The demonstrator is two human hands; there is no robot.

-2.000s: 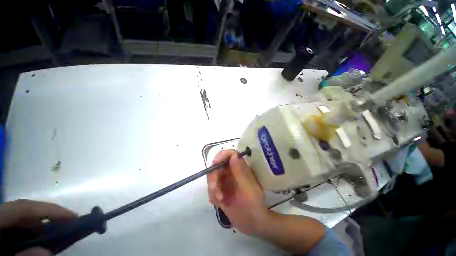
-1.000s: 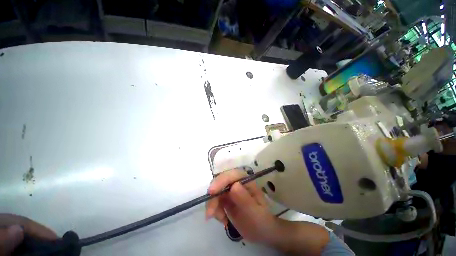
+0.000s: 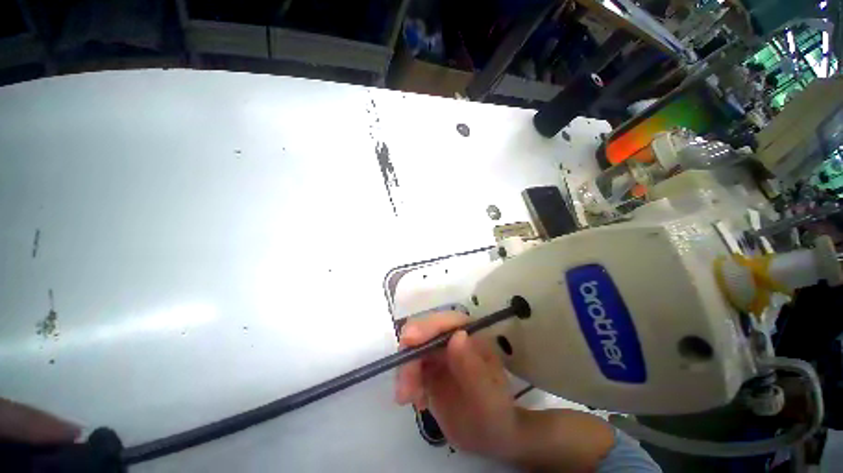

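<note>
A long-shank screwdriver point(image 3: 305, 395) with a black handle slants across the view. Its tip sits in a round hole in the end cover of the cream-white sewing machine head point(image 3: 545, 277), left of the blue "brother" label point(image 3: 606, 323). My left hand point(image 3: 35, 427) is cut off at the lower left edge, around the dark handle; most of its fingers are hidden. My right hand point(image 3: 467, 383) holds the thin shank between thumb and fingers, close to the machine. The needle area is hidden under the head and behind my right hand.
The white table point(image 3: 203, 212) extends left of the machine. A black phone point(image 3: 550, 211) lies behind the head. A black thread cone point(image 3: 568, 105) stands at the rear. A pale hose point(image 3: 739, 445) curves at the lower right. Dark shelving is beyond the table.
The view has moved closer to the machine head, which shows larger and further right. The screwdriver tip stays at the hole. Both hands keep their hold, the left now further out of frame.
</note>
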